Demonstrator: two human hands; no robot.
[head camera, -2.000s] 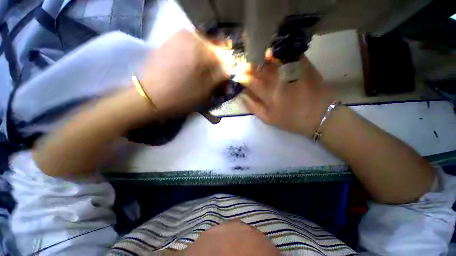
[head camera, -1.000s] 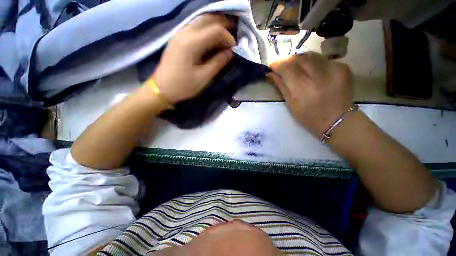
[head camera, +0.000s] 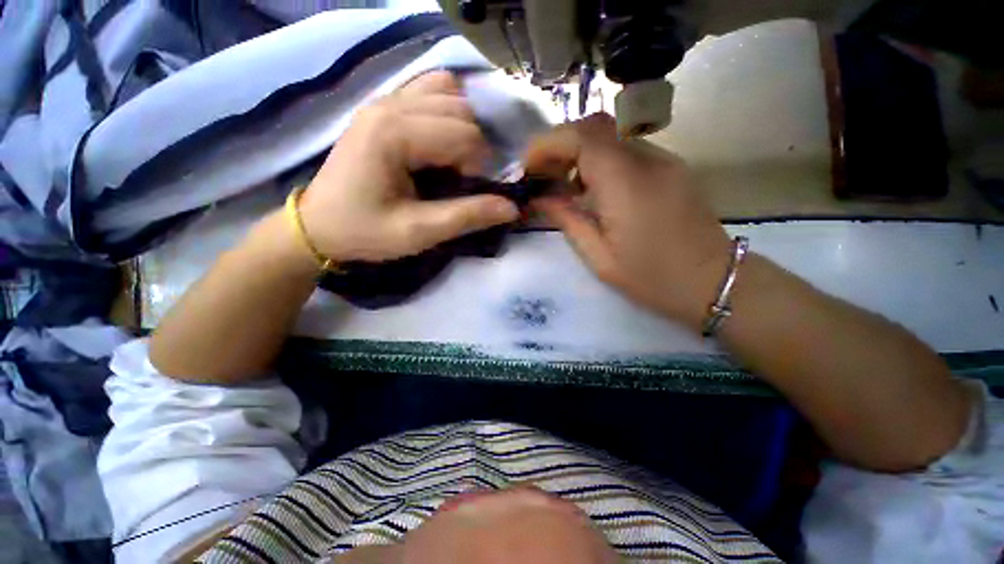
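Observation:
The garment (head camera: 253, 110), pale blue-grey with dark stripes, lies from the upper left to the middle. Its dark end section (head camera: 385, 278) lies under and between my hands on the white table. My left hand (head camera: 402, 176) holds the dark fabric, its thumb pointing right along the edge. My right hand (head camera: 628, 204) pinches the same dark edge between thumb and fingers, close to the left fingertips. The fingertips are in front of the presser foot and needle area (head camera: 575, 99), not under it. The exact fold is blurred.
The sewing machine head (head camera: 539, 33) hangs over the top middle. A dark rectangular pad (head camera: 887, 116) lies right of the needle on the beige machine bed (head camera: 760, 121). The white table (head camera: 617, 320) has a worn green front edge (head camera: 528, 369). More grey and dark garments (head camera: 61, 408) lie at the left.
Compared with one second ago, my right hand has moved left and slightly down from the needle, closer to my left hand. Both hands still hold the dark fabric.

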